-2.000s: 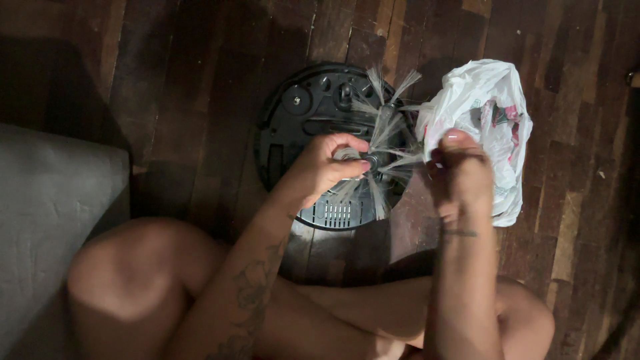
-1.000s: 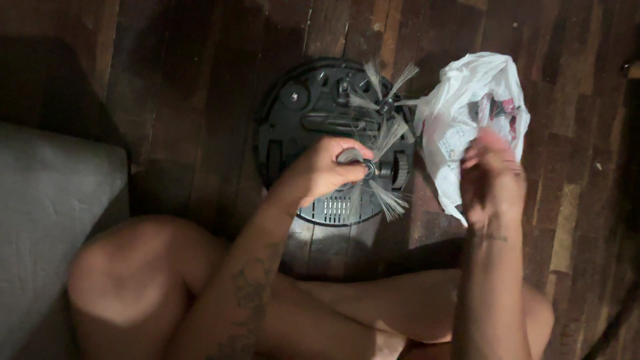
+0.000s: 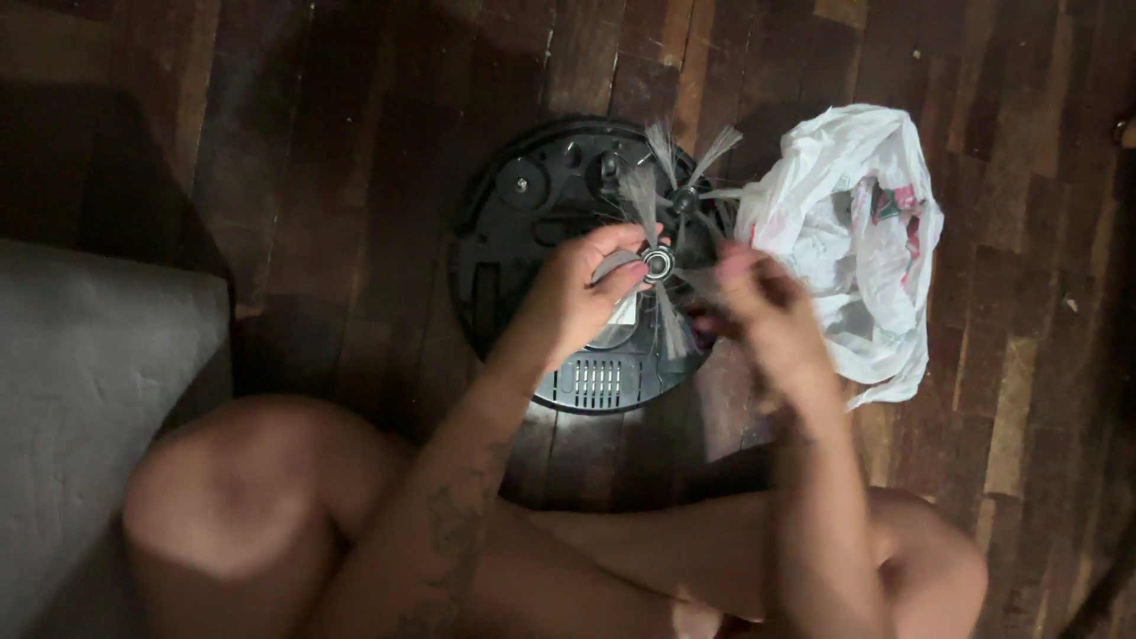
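Observation:
A round black robot vacuum (image 3: 524, 240) lies with its underside up on the wooden floor. My left hand (image 3: 590, 288) pinches the hub of a detached side brush (image 3: 658, 264) between thumb and fingers, above the vacuum. Grey bristle tufts fan out from that hub. Another side brush (image 3: 685, 200) sits at the vacuum's upper right edge. My right hand (image 3: 768, 311), blurred, is at the held brush's right-hand bristles; whether its fingers grip them cannot be told. Just right of it stands a white plastic bag (image 3: 874, 248), open at the top, with crumpled plastic and red-marked wrapping inside.
Dark wooden floorboards (image 3: 355, 222) surround the vacuum. A grey upholstered piece (image 3: 106, 355) fills the left edge. My crossed legs (image 3: 266, 497) lie below the vacuum, close to my forearms.
My right hand has moved left from over the plastic bag to the held brush. The brush in my left hand is turned differently, with its ringed hub facing up.

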